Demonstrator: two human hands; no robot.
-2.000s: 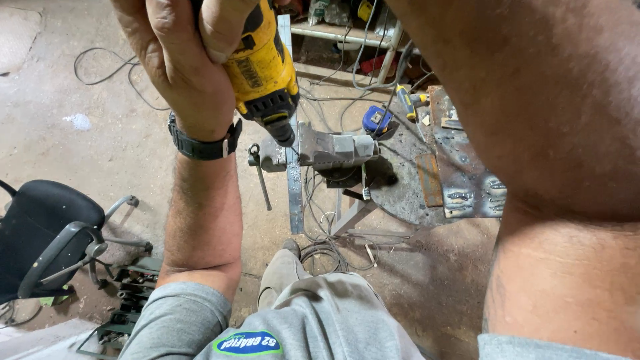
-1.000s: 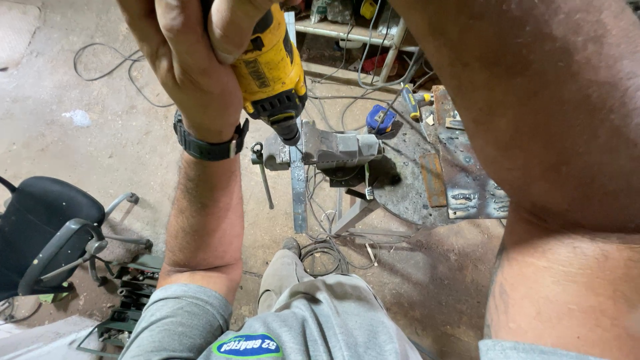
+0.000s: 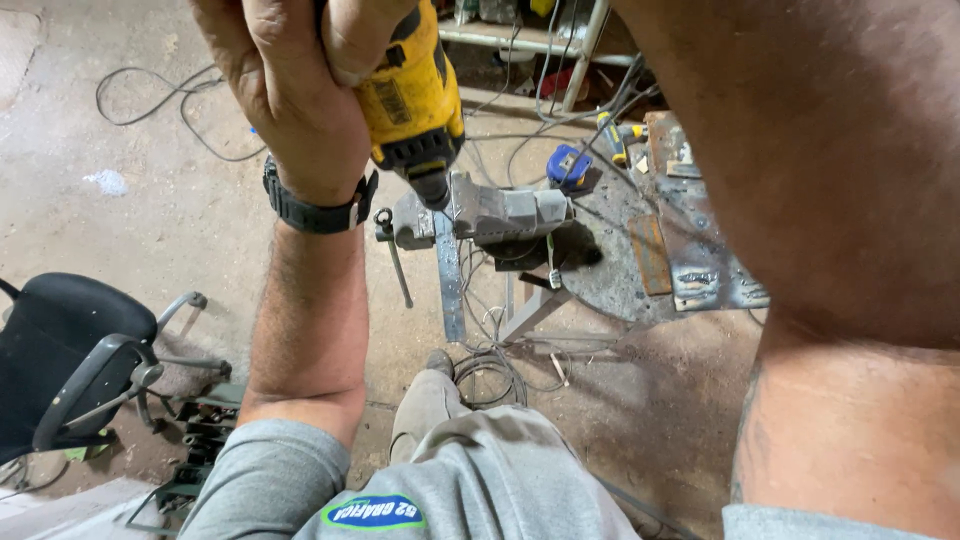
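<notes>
A yellow and black DeWalt power drill (image 3: 411,90) points down at a flat metal bar (image 3: 450,281), which is clamped upright in the view between the jaws of a grey bench vise (image 3: 510,212). Metal shavings lie on the bar near the drill's chuck (image 3: 431,189). My left hand (image 3: 300,90), with a black watch at the wrist, is closed around the drill's body at the top edge. My right forearm crosses the upper right; the right hand itself is out of frame.
Right of the vise, a round metal table (image 3: 615,277) holds a blue tape measure (image 3: 568,166), a yellow-handled tool (image 3: 612,139), a rusty strip (image 3: 649,255) and a welded plate (image 3: 697,281). A black office chair (image 3: 82,330) stands left. Cables (image 3: 491,375) coil on the floor by my foot.
</notes>
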